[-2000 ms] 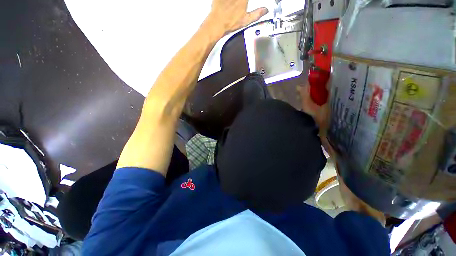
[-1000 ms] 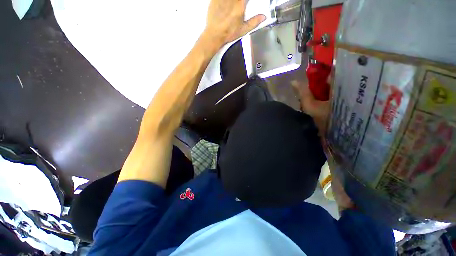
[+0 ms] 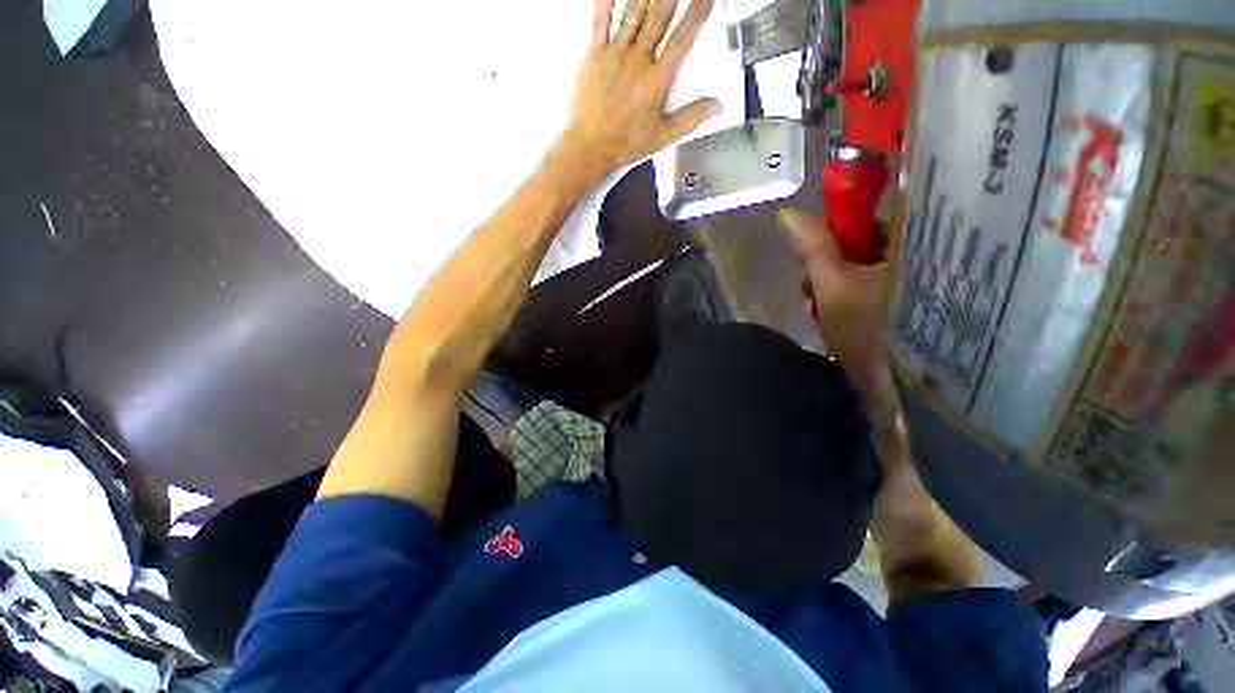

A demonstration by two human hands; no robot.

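Observation:
My left hand (image 3: 626, 108) lies flat on the large white marker paper (image 3: 352, 108), fingers spread, with a ring on one finger. The cutting machine's grey motor body (image 3: 995, 230) fills the right side. Its red bracket (image 3: 878, 68) and red handle (image 3: 853, 203) stand left of the body. My right hand (image 3: 851, 291) is at the handle, thumb held out from it; its other fingers are mostly hidden. The silver base plate (image 3: 731, 169) shows beside the paper's edge. The knife is hard to make out. Dark fabric edge (image 3: 626, 203) shows below the paper.
The dark brown table (image 3: 217, 291) spreads to the left, with a thin white sliver (image 3: 634, 280) on it. A shoe (image 3: 691, 291) is near the base plate. White and dark scraps (image 3: 61, 582) lie at lower left. My black-covered knee (image 3: 745, 454) is at the centre.
My left hand and the red handle sit lower relative to the base plate's edge, and my left fingers now show. Less of the base plate shows. The motor body appears shifted and tilted.

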